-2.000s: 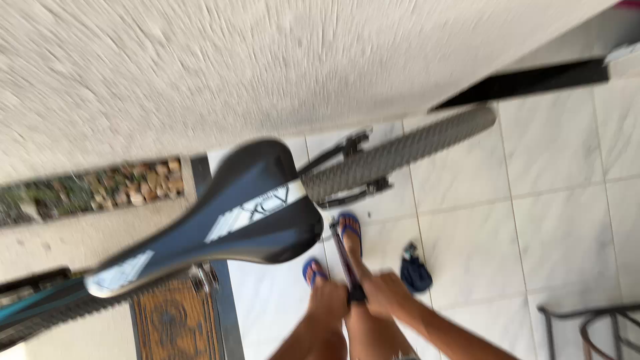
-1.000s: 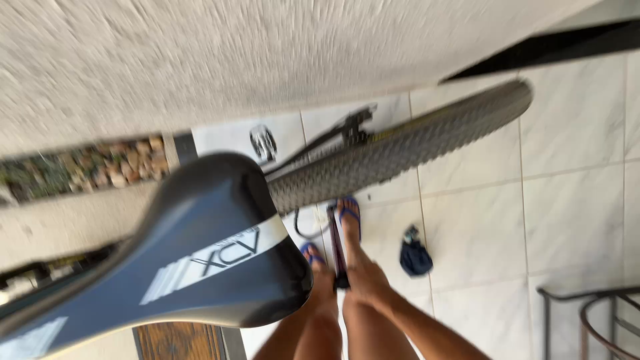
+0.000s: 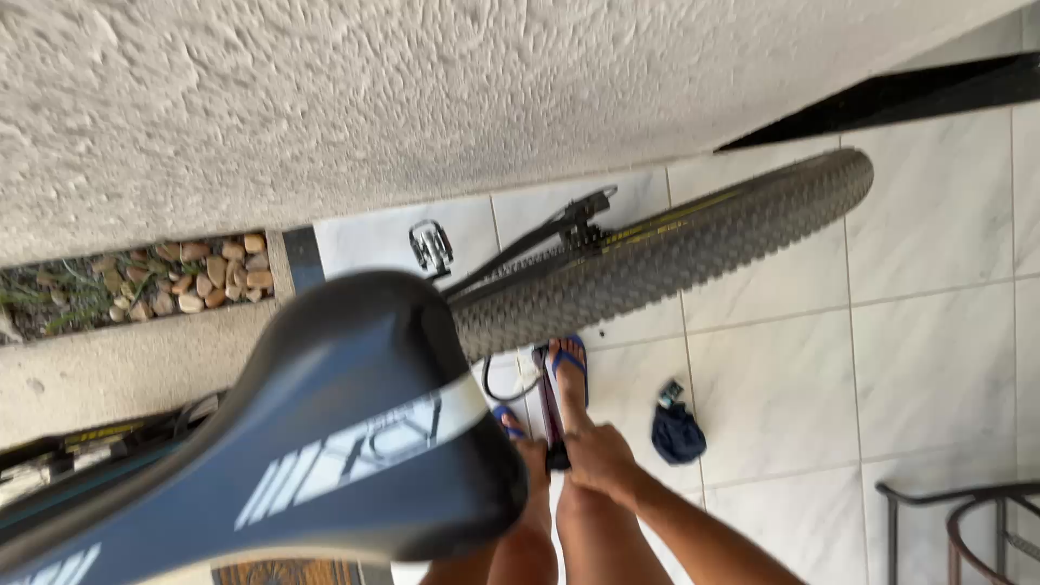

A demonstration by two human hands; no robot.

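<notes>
Both my hands are on the black handle of what looks like a floor pump (image 3: 550,406), below the bicycle's rear tire (image 3: 666,252). My right hand (image 3: 601,459) grips the handle's right end. My left hand (image 3: 534,463) is at its left end, partly hidden by the saddle. The pump stands between my feet in blue flip-flops (image 3: 571,357). A black hose (image 3: 487,382) curves from near its base and passes out of sight behind the tire and saddle. The blue and black bicycle saddle (image 3: 349,422) fills the lower left foreground.
A rough white wall (image 3: 366,97) runs along the top. A pedal (image 3: 431,246) shows beyond the saddle. Dark blue cloth (image 3: 678,435) lies on the tiled floor (image 3: 772,390). A metal furniture frame (image 3: 955,491) stands lower right, and a bed of pebbles (image 3: 215,276) lies left.
The view has moved closer over the saddle, which now covers more of my left hand. Both hands were at the pump handle in the earlier frames too.
</notes>
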